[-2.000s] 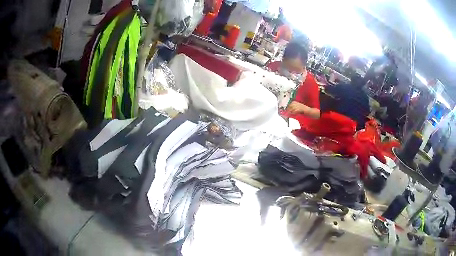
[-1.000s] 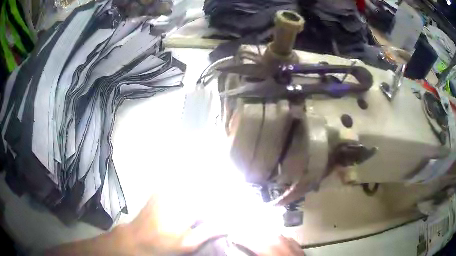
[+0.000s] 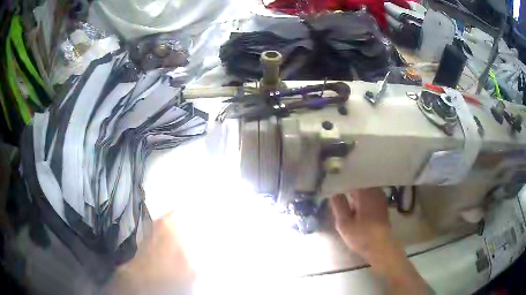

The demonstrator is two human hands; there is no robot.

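Note:
The cream sewing machine (image 3: 380, 138) stands at centre right, with dark snips (image 3: 311, 97) lying on top of its head. The needle area and any cloth under it are lost in white glare. My right hand (image 3: 363, 216) is under the machine arm, right of the needle end, fingers bent; the fingertips are partly hidden, and I cannot tell if they hold anything. My left hand (image 3: 153, 253) is at the lower left, blurred and mostly washed out, its fingers lost in glare. A fanned stack of dark grey and white cut pieces (image 3: 109, 150) lies left of the machine.
Dark cut bundles (image 3: 305, 49) lie behind the machine. White cloth (image 3: 150, 17) is heaped at the back left, beside neon green strips (image 3: 23, 69). A tan post (image 3: 271, 68) rises from the machine head. A dark thread cone (image 3: 450, 66) stands at the back right. Red cloth shows at the top.
Since one second ago, the view has shifted and shows more of the machine arm. My right hand has moved from the needle area to under the arm. My left hand is now more washed out.

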